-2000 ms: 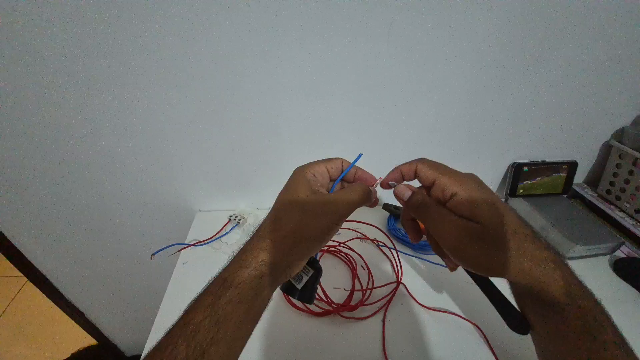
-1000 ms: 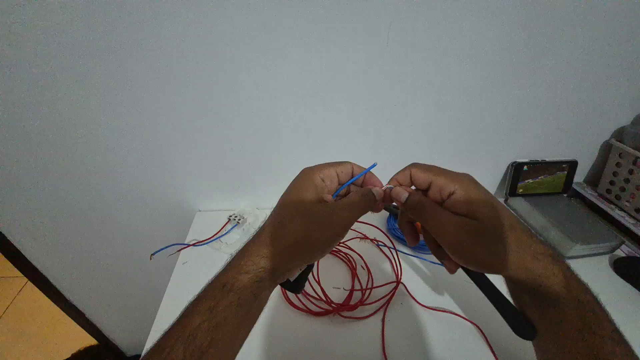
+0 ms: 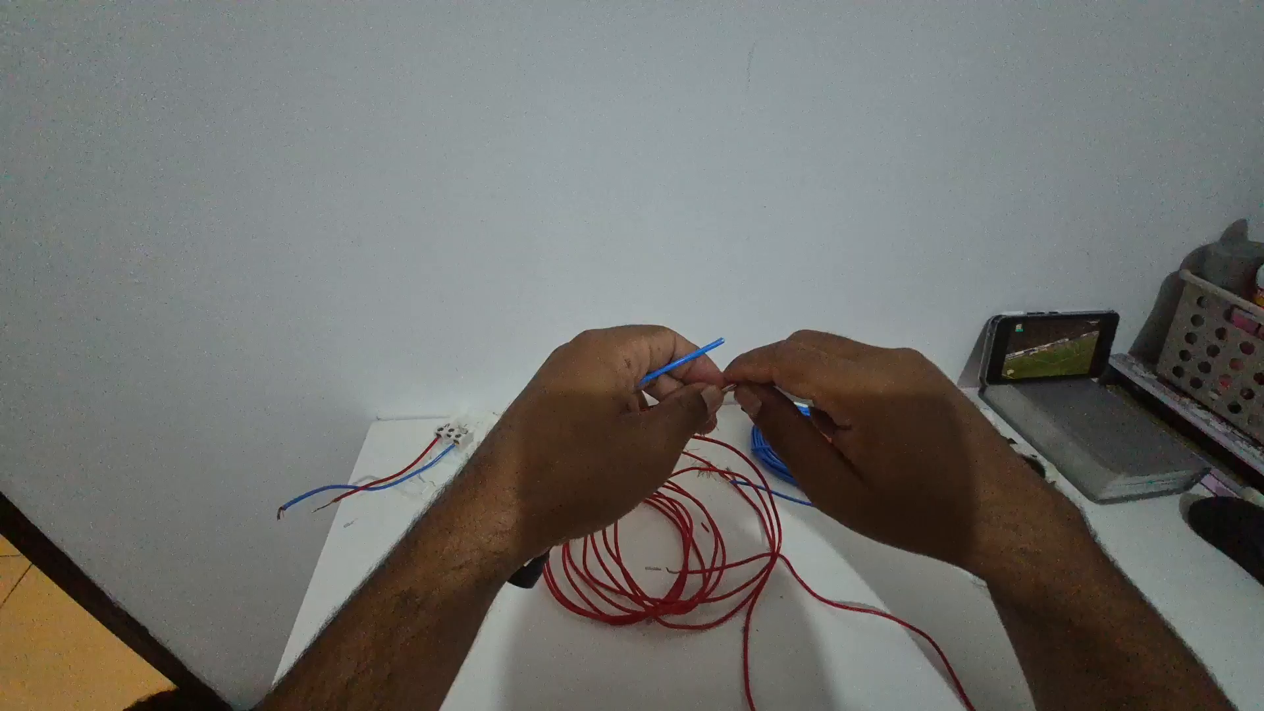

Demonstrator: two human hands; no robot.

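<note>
My left hand (image 3: 622, 425) holds a short length of blue insulated wire (image 3: 681, 361), whose end points up and right past the fingers. Its thumb and forefinger also pinch a thin wire end (image 3: 729, 388), reddish and partly hidden. From the other side, the thumb and forefinger of my right hand (image 3: 859, 444) close on that same end. Below both hands a coil of red wire (image 3: 681, 592) lies on the white table, and a coil of blue wire (image 3: 770, 454) sits partly behind my right hand.
A white terminal block (image 3: 452, 434) with red and blue wires (image 3: 395, 482) rests at the table's back left. At the right, a phone (image 3: 1052, 348) leans upright behind a grey box (image 3: 1096, 434), near a perforated basket (image 3: 1215, 346) and a dark object (image 3: 1224, 528). The wall rises behind.
My right hand has turned so that the back of it shows more. The black-handled thing seen earlier under my right hand no longer shows. My left hand still holds the blue wire.
</note>
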